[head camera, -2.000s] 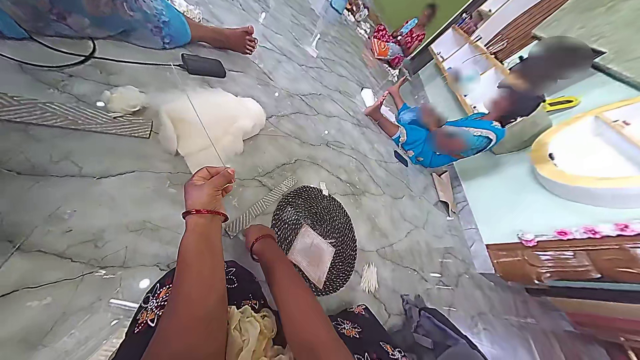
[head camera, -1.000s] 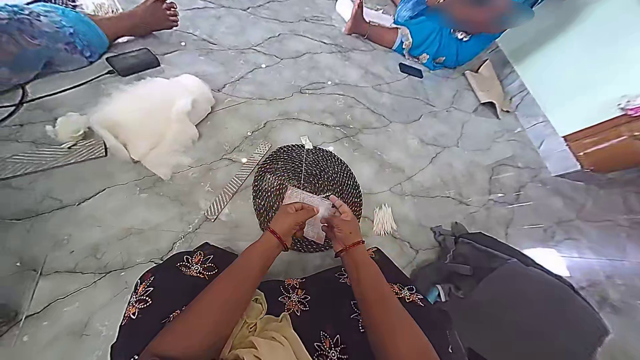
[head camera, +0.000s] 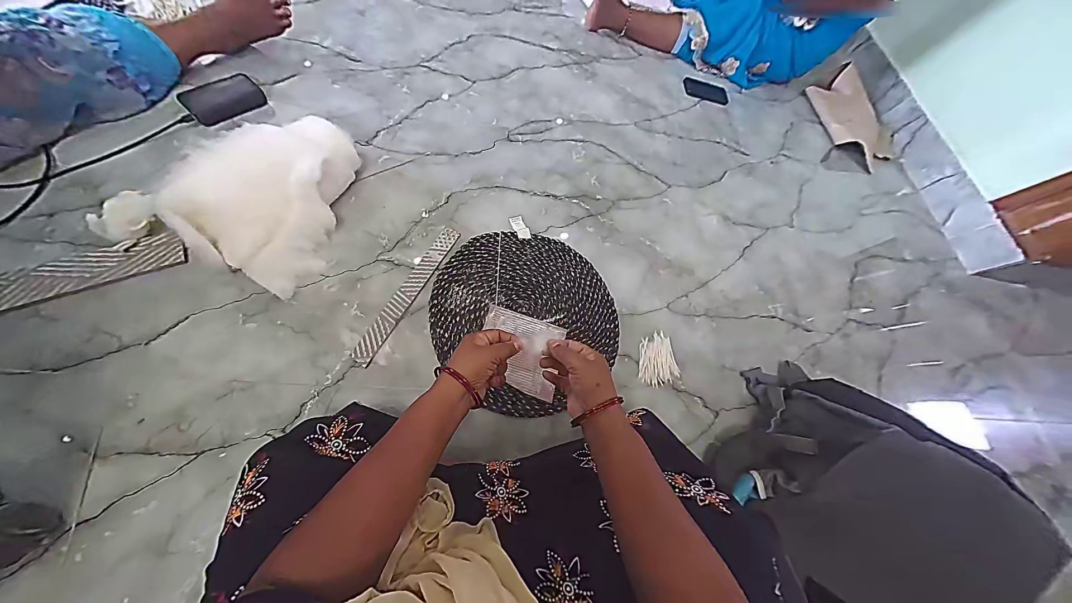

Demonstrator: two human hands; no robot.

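A small pale striped fabric piece (head camera: 529, 335) is held between my two hands, over a round black-and-white woven mat (head camera: 569, 276). My left hand (head camera: 484, 362) pinches its left side, and my right hand (head camera: 579, 373) has fingertips at its right edge. A thin thread rises from the piece across the mat. Left of the mat lies a narrow striped strip (head camera: 408, 297). A small bundle of white cotton wicks (head camera: 658, 360) rests on the floor to the right. Farther left is a heap of white cotton fibre (head camera: 260, 193).
A wider striped strip (head camera: 100, 266) lies at the left, near a black device with a cable (head camera: 222, 100). Two people sit at the far side. A phone (head camera: 705, 90), a brown paper piece (head camera: 847, 115) and a grey bag (head camera: 888, 486) lie to the right.
Two seconds ago the fabric piece lay on the mat and my left hand was raised away from it; now both hands hold the piece over the mat. The view has shifted down.
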